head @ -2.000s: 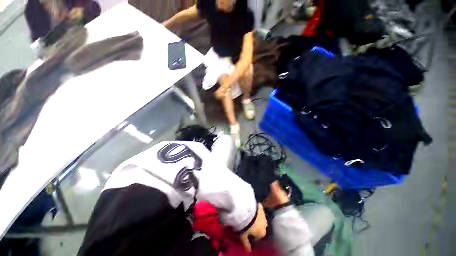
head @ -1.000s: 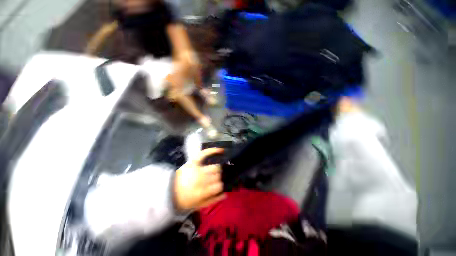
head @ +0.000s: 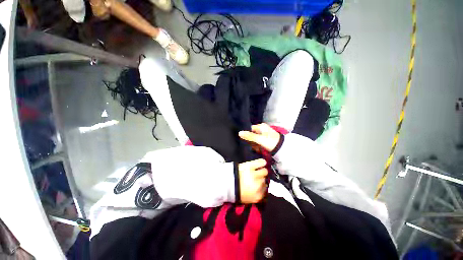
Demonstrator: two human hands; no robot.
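A black garment (head: 207,118) lies over my lap and hangs down between my knees. My left hand (head: 252,181) is closed on the garment's near edge, close to my red printed top. My right hand (head: 262,137) is just beyond it, with its fingers pinching the black cloth. A small white loop (head: 265,81) shows on the black cloth near my right knee. Whether a cord or a tool is at my fingertips cannot be told.
More black cloth lies on a green sack (head: 332,76). Tangled black cords (head: 133,94) lie on the floor. A blue crate (head: 264,7) is at the top edge. A person's foot (head: 171,46) is at upper left. A white table edge is at left, a metal frame (head: 431,175) at right.
My hands have come together from wide apart, where they stretched the black cloth. The view has turned down to my lap, and the crate now shows only at the top edge.
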